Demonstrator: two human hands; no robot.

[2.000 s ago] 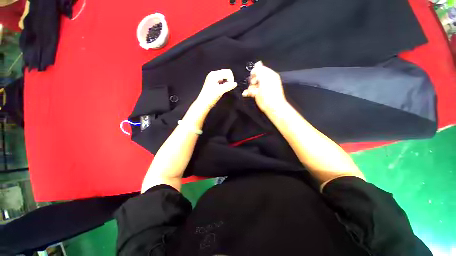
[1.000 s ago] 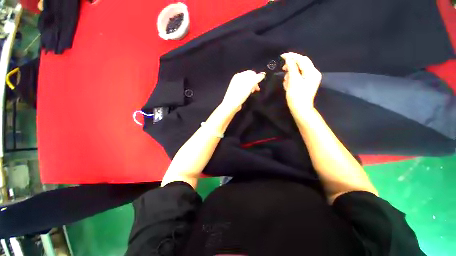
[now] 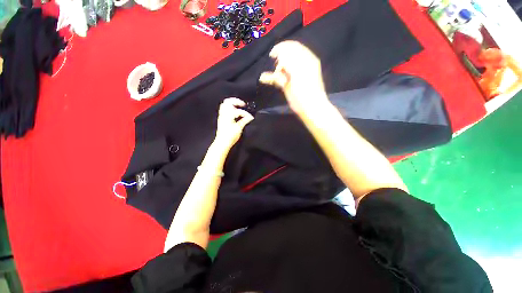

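Note:
A dark coat [image 3: 200, 114] lies on the red cloth, its bluish-grey lining [image 3: 400, 103] showing at the right. My left hand [image 3: 232, 119] pinches the coat's front edge beside a dark coat button [image 3: 250, 106]. My right hand [image 3: 295, 68] is raised above the coat, up and right of that button, with thumb and fingers curled towards each other. No needle or thread can be made out at its fingertips. Another coat button [image 3: 174, 149] sits near the collar.
A white bowl [image 3: 135, 83] holds tiny dark pieces. A heap of loose black buttons [image 3: 239, 23] lies at the far edge. A hanger hook [image 3: 119, 189] sticks out beside the neck label [image 3: 141, 181]. Other dark garments [image 3: 26, 68] lie at the far left. Cluttered items stand at the upper right.
My right hand has lifted away from the button, up and clear of my left hand, which stays at the coat edge. The view has shifted, bringing the button heap into sight.

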